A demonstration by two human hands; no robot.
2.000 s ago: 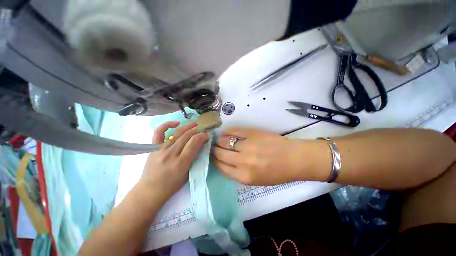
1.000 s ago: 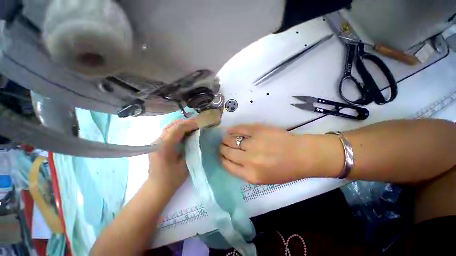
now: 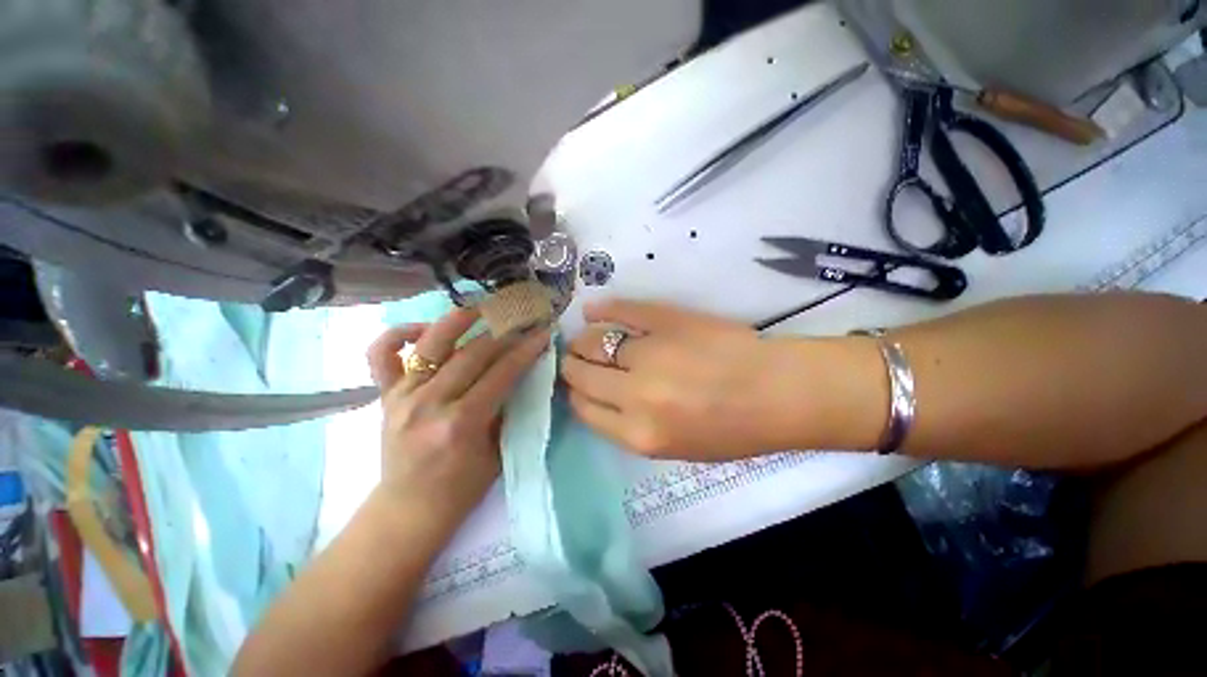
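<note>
A mint-green fabric strip (image 3: 582,496) with a paler strip along its left side runs from the sewing point down over the table's front edge. My left hand (image 3: 444,403) lies on the strip's left side, fingertips just below the tan block (image 3: 518,307). My right hand (image 3: 675,384) holds the strip's right edge close to the needle area, fingers bent. The sewing machine head (image 3: 397,119) is overhead; its presser foot and needle are largely hidden behind the block and metal parts.
Black thread snips (image 3: 867,269), silver tweezers (image 3: 761,139), black-handled shears (image 3: 960,179) and a wooden-handled tool (image 3: 1039,114) lie right of the needle. More mint pieces (image 3: 245,463) lie at left beside a red-rimmed basket (image 3: 140,509). A printed ruler (image 3: 715,479) runs along the front edge.
My left hand's fingers, tucked behind the strip a second ago, now lie spread beside the tan block. My right hand stays on the strip. The camera view has shifted slightly.
</note>
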